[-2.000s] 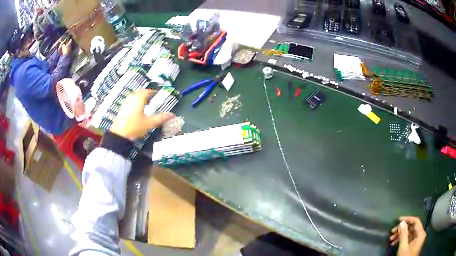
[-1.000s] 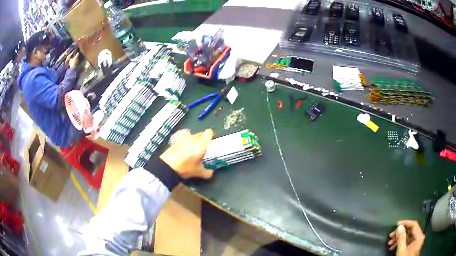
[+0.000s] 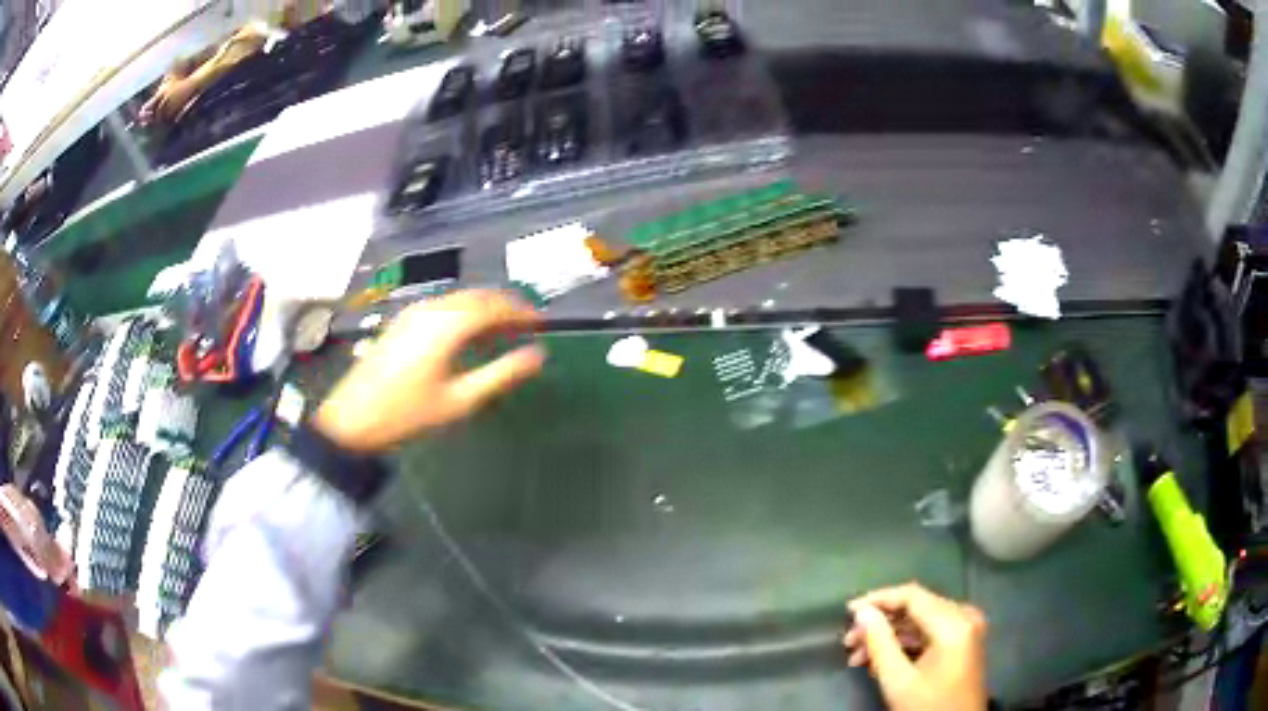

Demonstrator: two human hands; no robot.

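My left hand [image 3: 424, 368] is raised over the green mat at the left of centre, blurred, fingers apart, with nothing seen in it. Behind it on the back shelf lie a stack of white LCD modules [image 3: 554, 260] and a pile of green and gold circuit panels [image 3: 744, 239]. My right hand [image 3: 921, 646] is low at the right of centre with its fingers curled; I cannot tell if it holds anything small. A thin solder wire [image 3: 466, 563] runs across the mat.
Finished board-and-LCD strips [image 3: 114, 514] lie at the far left, beside blue-handled cutters [image 3: 239, 435] and a red-edged bin [image 3: 223, 333]. A phone tray [image 3: 598, 160] stands behind. At right are the tip cleaner pot [image 3: 1032, 486] and a lime-green screwdriver [image 3: 1189, 542].
The view has swung right. My left hand has left the board-and-LCD stack and moved toward the back shelf, open. My right hand stays low over the mat with fingers curled.
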